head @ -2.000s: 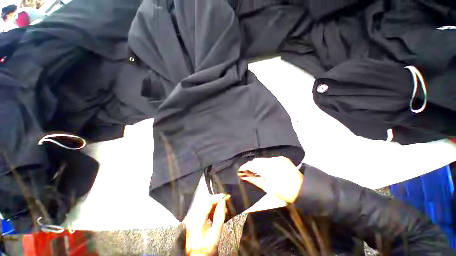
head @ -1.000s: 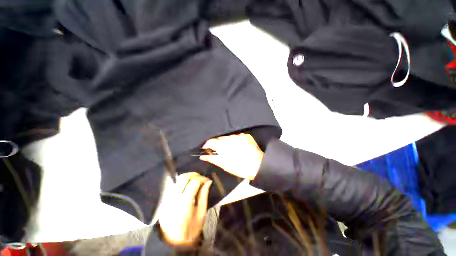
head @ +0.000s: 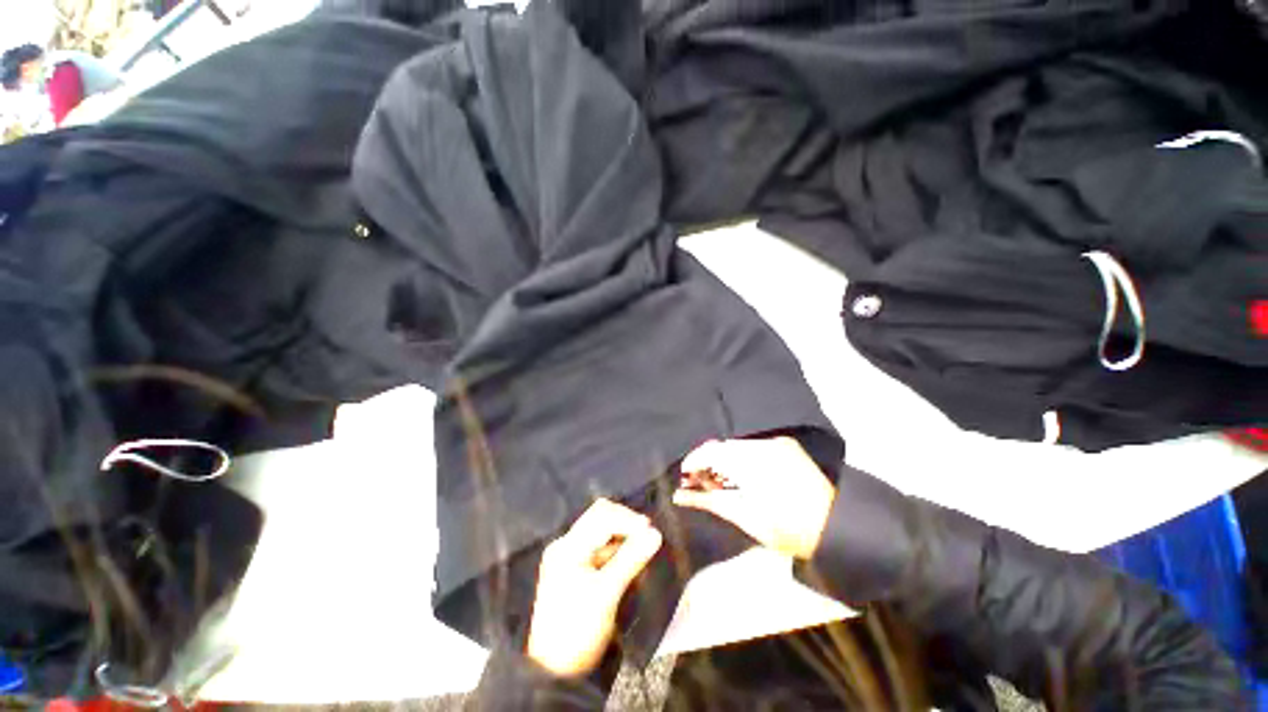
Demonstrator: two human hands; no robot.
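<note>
A black garment [head: 612,376] lies in front of me on the white table, its opening edge nearest my body. My left hand [head: 591,584] is closed at this edge, fingers pinched on the black cloth. My right hand [head: 765,494] is at the same edge, to the right, with small dark brown pieces [head: 706,480] between its fingers. The fingertips of the two hands are a little apart. The exact type of the small pieces is too blurred to tell. No pale cord shows clearly between the hands.
Black garments [head: 973,181] are heaped at the back and both sides. Pale cord loops [head: 1119,309] stick out at right and left [head: 167,456]. A blue crate [head: 1182,556] is at the lower right. Red edges show at right and lower left. Blurred strands of hair cross the lower view.
The view swung right and back. My left hand has shifted from low at the edge to nearer my right hand. The pale cord seen earlier near it no longer shows.
</note>
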